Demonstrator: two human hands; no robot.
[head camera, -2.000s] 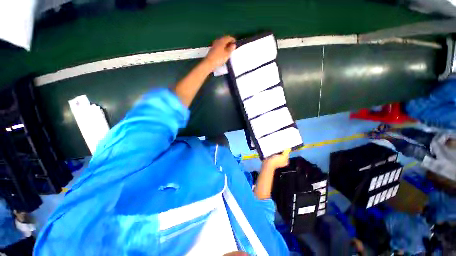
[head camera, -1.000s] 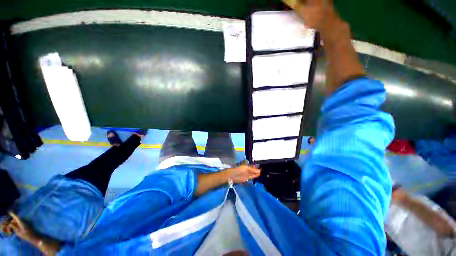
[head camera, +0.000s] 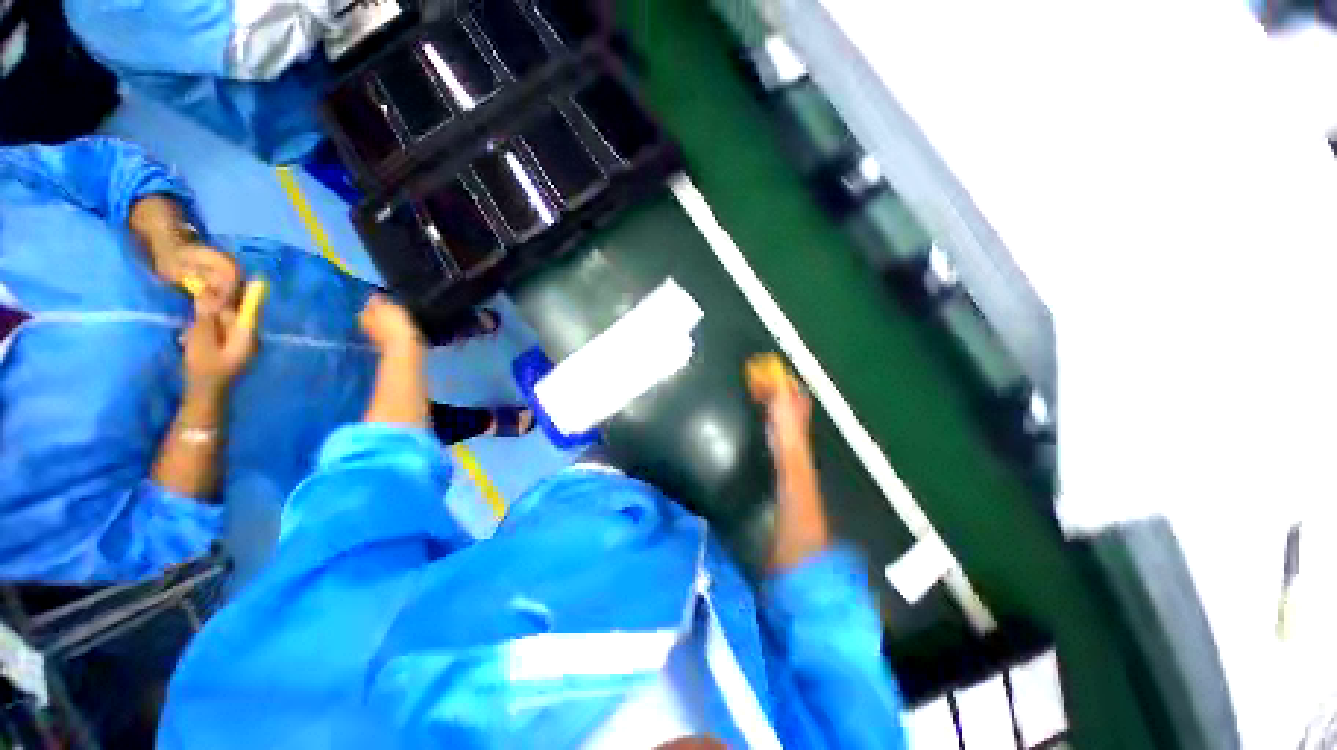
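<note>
Black trays with dark glossy units in their slots (head camera: 506, 183) lie at the upper left. My left hand (head camera: 392, 330) is at the near corner of these trays, fingers curled; I cannot tell if it grips them. A stack of white sheets (head camera: 623, 359) lies on the dark green bench between my hands. My right hand (head camera: 777, 388), with yellow finger cots, is over the bench right of the stack, blurred, with nothing clearly seen in it. A tray with white-covered slots (head camera: 1012, 711) is cut off at the bottom right.
A small white slip (head camera: 921, 569) lies by the white belt edge strip. A white shelf (head camera: 938, 176) runs along the right. Another worker in blue (head camera: 103, 366) is close on the left, hands together with yellow fingertips. A blue object (head camera: 546, 399) shows beside the stack.
The view has turned towards the trays of dark units. Both hands are away from the white-filled tray, now at the bottom right. My left hand has moved to the dark trays' corner.
</note>
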